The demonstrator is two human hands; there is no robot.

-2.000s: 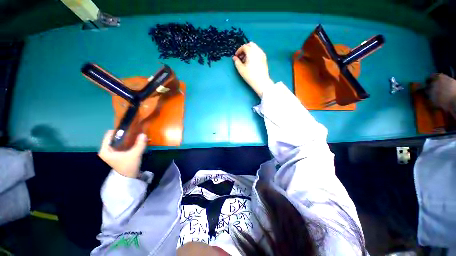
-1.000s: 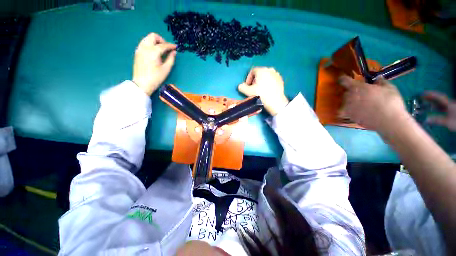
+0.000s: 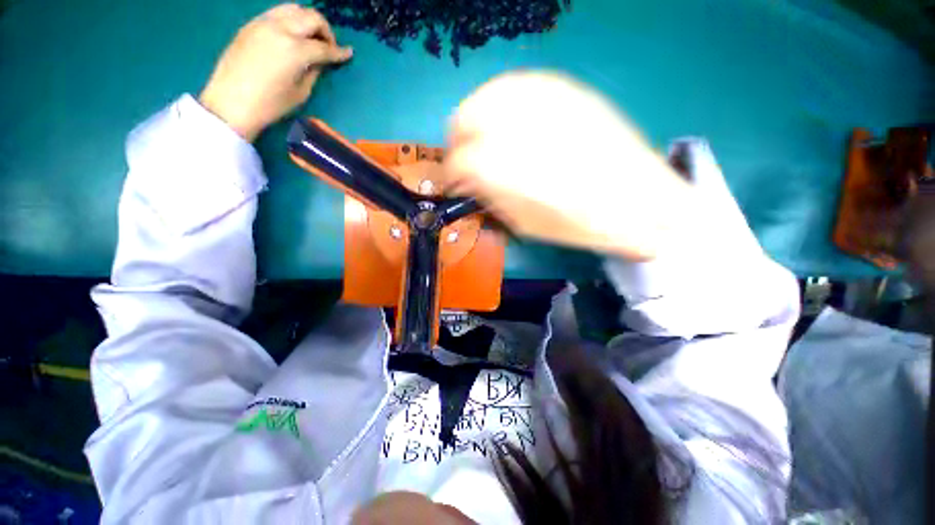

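Observation:
A black three-leg assembly [image 3: 420, 277] lies on an orange jig in front of me, its arms meeting at a round centre hub [image 3: 427, 214]. The orange base plate [image 3: 369, 269] is under it. My left hand [image 3: 275, 64] is above the teal bench, left of the pile, thumb and fingertips together; whether a small part is between them cannot be told. My right hand [image 3: 523, 144] is blurred over the right arm of the Y, near the hub, and hides most of that arm. Its fingertips and anything in them are hidden. A pile of small black parts [image 3: 451, 23] lies at the far side.
An orange jig [image 3: 871, 200] stands at the right edge of the teal bench [image 3: 718, 82], with a dark, blurred shape beside it. A person's pale sleeve [image 3: 861, 410] shows at the lower right.
My right hand has moved left and nearer, over the right arm of the Y. The pile and my left hand sit higher in the picture. The near right jig with its black Y is no longer visible.

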